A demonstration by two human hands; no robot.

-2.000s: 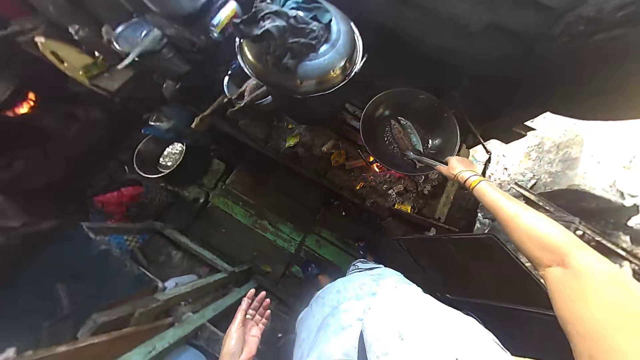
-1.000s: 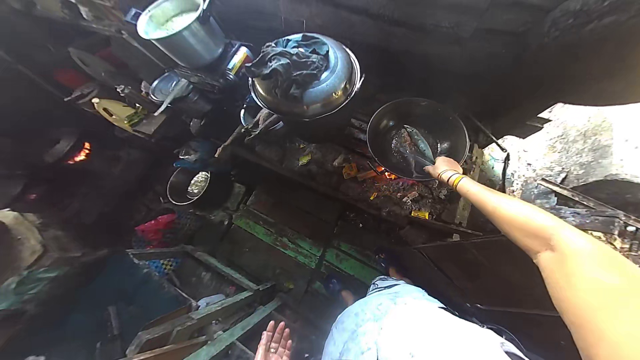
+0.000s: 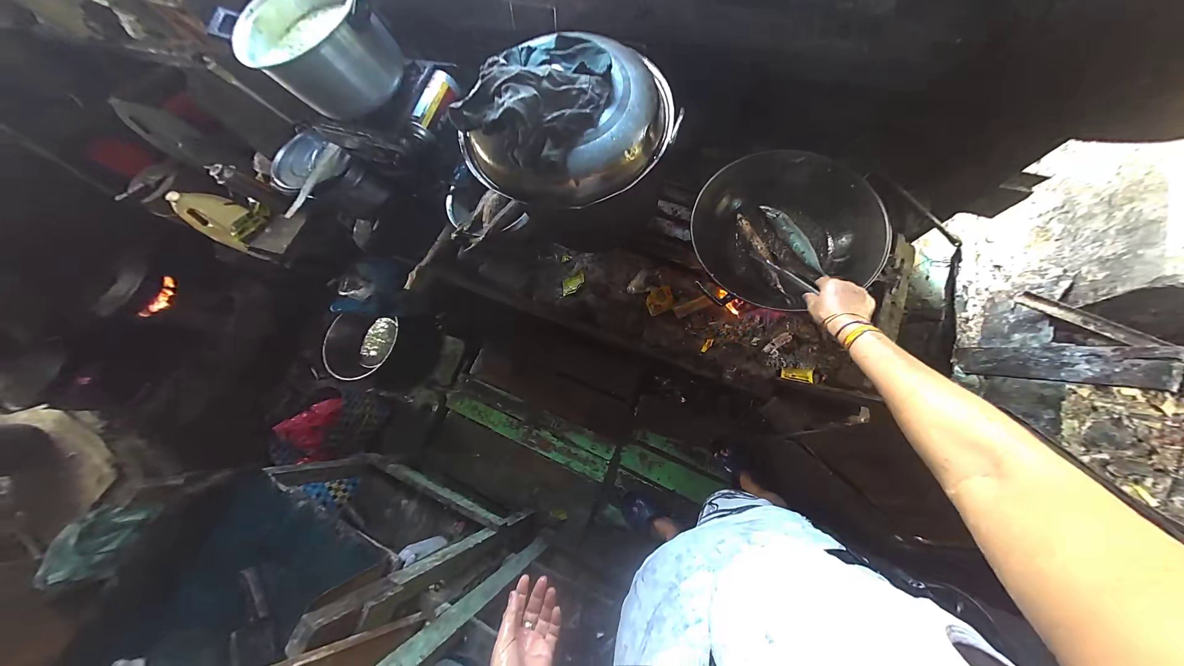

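My right hand [image 3: 842,303], with bands on its wrist, is closed around the handle of a metal cooking utensil [image 3: 786,275], whose far end reaches into a dark wok [image 3: 856,208]. Two fish lie in the wok: a silvery-blue one [image 3: 789,233] and, left of it, a browner one [image 3: 754,238], close to the utensil. Flames [image 3: 728,301] show beneath the wok's near rim. My left hand [image 3: 529,624] is low in the view, palm up with its fingers extended, holding nothing; a ring is on one finger.
A large lidded metal pot [image 3: 629,139] with a dark cloth [image 3: 546,102] on top stands left of the wok. Farther left are a tall pot [image 3: 347,69], a yellow plastic container [image 3: 211,217], a small pot [image 3: 342,347] and another fire [image 3: 159,298]. Wooden framing [image 3: 435,578] stands beside my left hand.
The view has shifted left, bringing the tall pot into sight. The browner fish now lies more apart from the silvery-blue one than two seconds ago. My right hand still holds the utensil.
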